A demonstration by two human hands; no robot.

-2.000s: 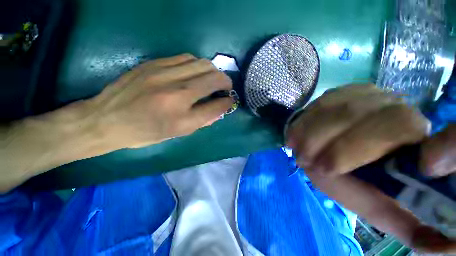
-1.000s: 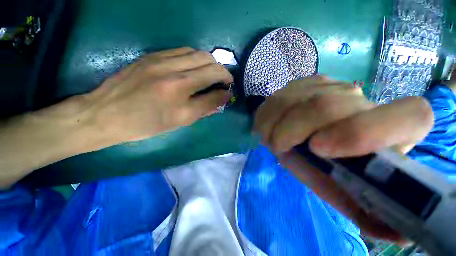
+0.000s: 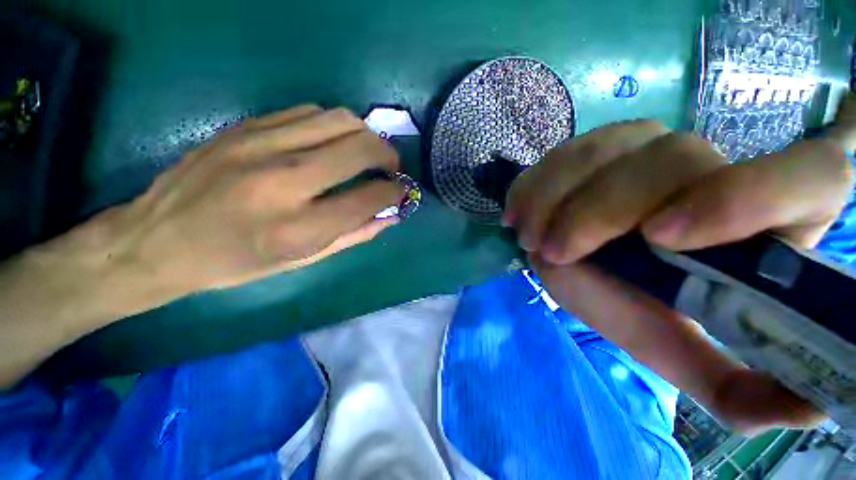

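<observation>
My left hand (image 3: pixel 253 192) lies over the green mat and pinches a small round module (image 3: pixel 409 197) with yellow and silver bits between its fingertips. My right hand (image 3: pixel 648 202) holds the electric screwdriver (image 3: pixel 751 309), a black and light-grey body. Its black nose (image 3: pixel 496 176) is over the lower part of the round screw dish (image 3: pixel 512 112), which has a dark rim and a silvery grainy face. The driver tip is not clearly visible. Single screws cannot be made out.
A white label (image 3: pixel 390 122) lies on the mat left of the dish. A blue ring mark (image 3: pixel 625 86) is right of it. A clear blister tray (image 3: pixel 760 84) is at the upper right. A black parts tray (image 3: pixel 52 56) is at the far left.
My right hand has swung the screwdriver so its nose now shows over the dish. The module shows more between my left fingertips. The dish and label appear slightly further left.
</observation>
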